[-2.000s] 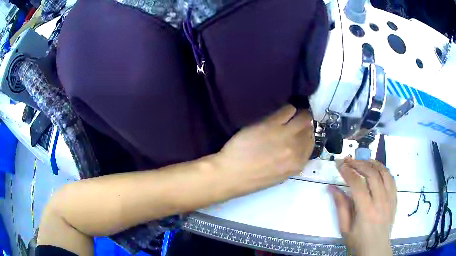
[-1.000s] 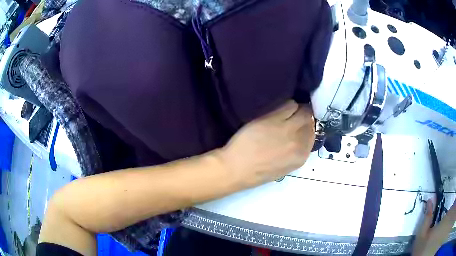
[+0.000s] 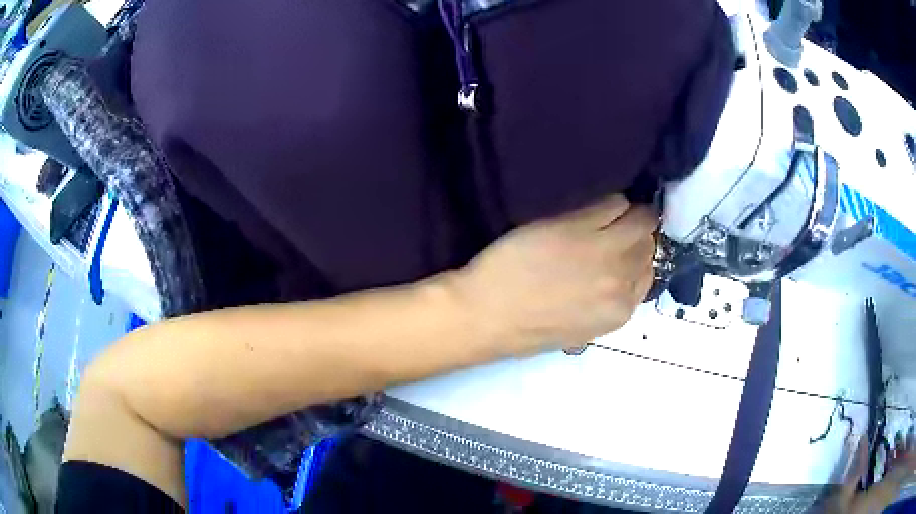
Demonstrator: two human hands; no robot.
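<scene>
The large dark purple lining (image 3: 291, 131) is bunched up at the left of the sewing machine head (image 3: 753, 201). A light metal puller (image 3: 468, 97) hangs on a purple cord in its middle. My left hand (image 3: 573, 271) is closed on the lining's lower edge, close beside the presser foot (image 3: 663, 261); its fingertips are hidden. My right hand (image 3: 872, 484) is small and cut off at the lower right, at the handles of the scissors (image 3: 876, 371); its grip is unclear. A dark purple strip (image 3: 753, 412) runs from under the head over the front table edge.
Thread ends (image 3: 834, 417) lie left of the scissors. The ruler strip (image 3: 482, 450) follows the curved front table edge. A fuzzy grey plaid part (image 3: 131, 171) hangs at the left beside a box with a round fan grille (image 3: 38, 95). A blue bin (image 3: 216, 482) is below.
My right hand has moved from near the needle to the scissors at the lower right, and the purple strip now shows at length. My left hand stays by the presser foot. The view has shifted slightly.
</scene>
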